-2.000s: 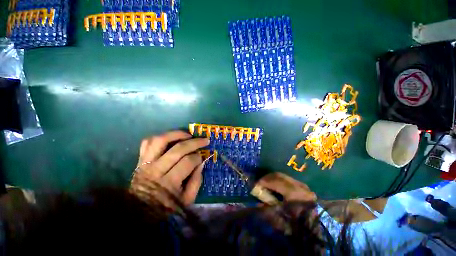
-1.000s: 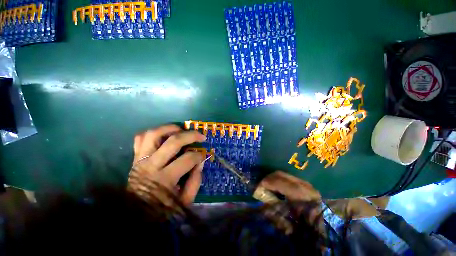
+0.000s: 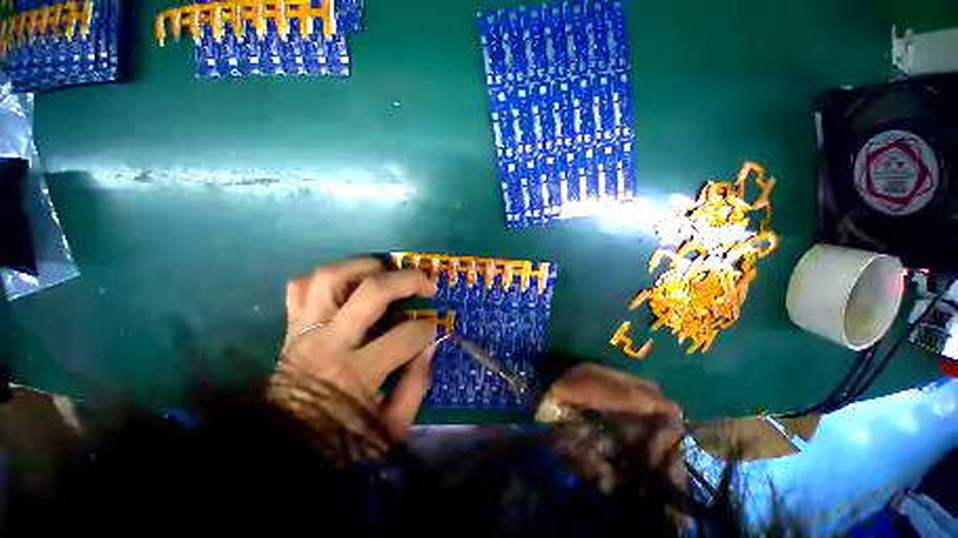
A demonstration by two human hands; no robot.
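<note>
A blue PCB panel (image 3: 488, 342) lies under my hands, with a row of orange flex circuits (image 3: 478, 271) along its top edge. Another short orange piece (image 3: 436, 317) sits lower on the panel by my left fingers. My left hand (image 3: 362, 342) rests over the panel's left side and holds thin solder wire (image 3: 312, 328), which loops across its back. The wire's end is near the iron's tip. My right hand (image 3: 609, 405) holds the soldering iron (image 3: 494, 367), its tip touching or close to the short orange piece. Dark hair hides the lower parts of both hands.
A bare blue panel (image 3: 562, 116) lies at upper middle. A pile of orange pieces (image 3: 704, 273) is right of it. A white cup (image 3: 844, 296), fan (image 3: 893, 173) and black cables (image 3: 849, 384) are at right. Part-filled panels (image 3: 273, 53) lie upper left, a plastic bag (image 3: 53, 247) at left.
The view has shifted, so the bench things sit higher in the picture and those at right lie farther right. The iron's tip has stayed by the short orange piece. Both hands keep their holds.
</note>
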